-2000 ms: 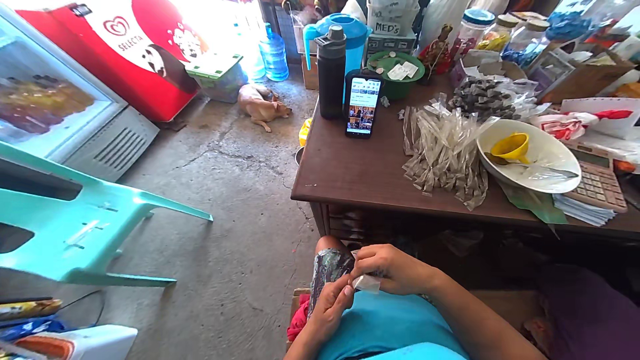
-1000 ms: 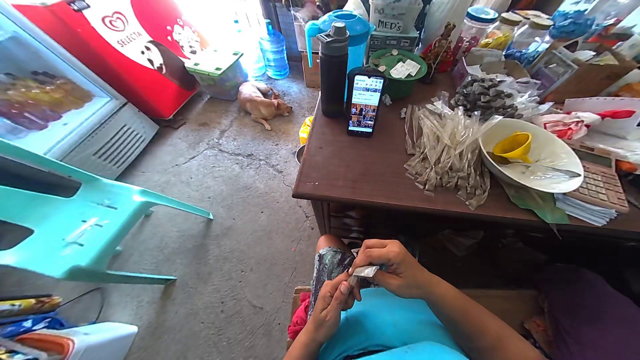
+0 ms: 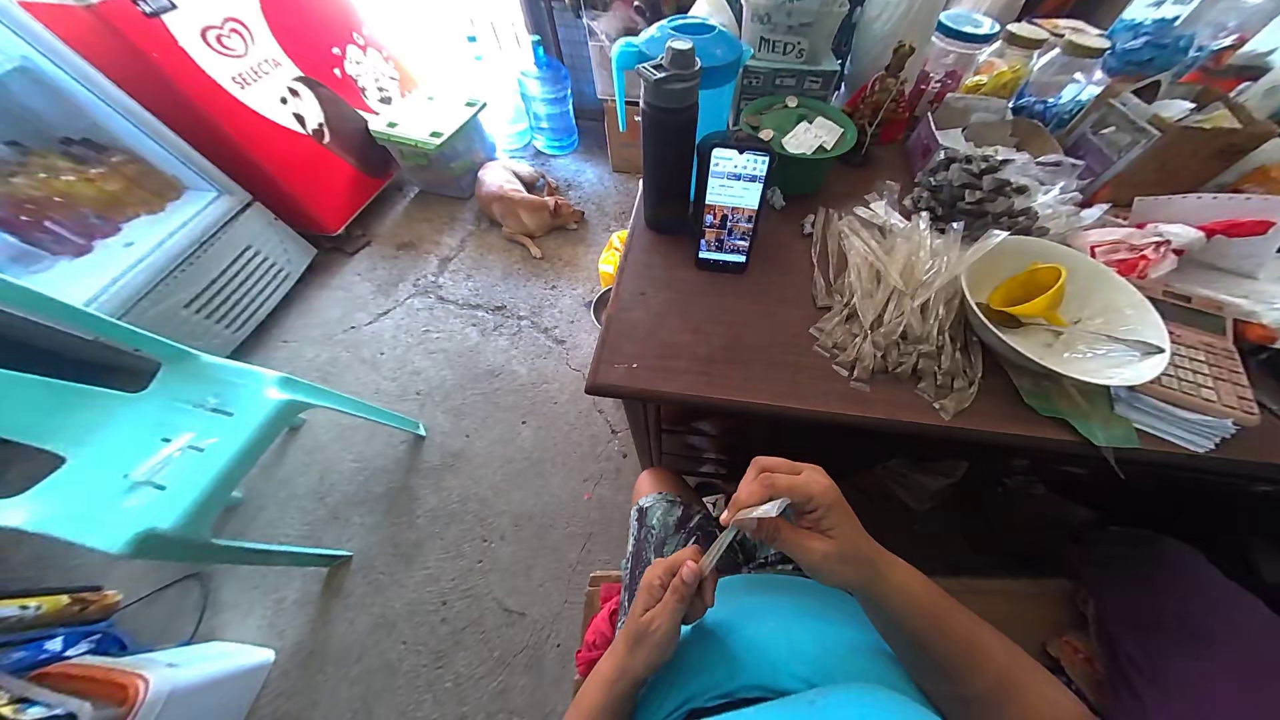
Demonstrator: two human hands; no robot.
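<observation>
Over the lap, my left hand (image 3: 668, 605) pinches the lower end of a narrow clear plastic bag (image 3: 728, 532). The bag's upper end is between the fingers of my right hand (image 3: 800, 520); what it contains is too small to tell. On the brown wooden table lies a pile of similar narrow plastic bags (image 3: 895, 300) with greyish-brown contents. Right of that pile, a white bowl (image 3: 1075, 350) holds a yellow funnel (image 3: 1030, 292) and a spoon. Behind the pile sit small dark packets (image 3: 975, 190).
A smartphone (image 3: 733, 205) leans upright by a black bottle (image 3: 668, 140) and a blue pitcher (image 3: 722, 65). A calculator (image 3: 1205, 370) lies at the right. The table's near edge (image 3: 800, 405) is beyond my hands. A turquoise plastic chair (image 3: 190, 430) stands left; a dog (image 3: 522, 200) lies on the floor.
The bag now stretches lengthwise between my hands, where earlier it was bunched at my fingertips. My right hand has shifted slightly. The things on the table have stayed in place.
</observation>
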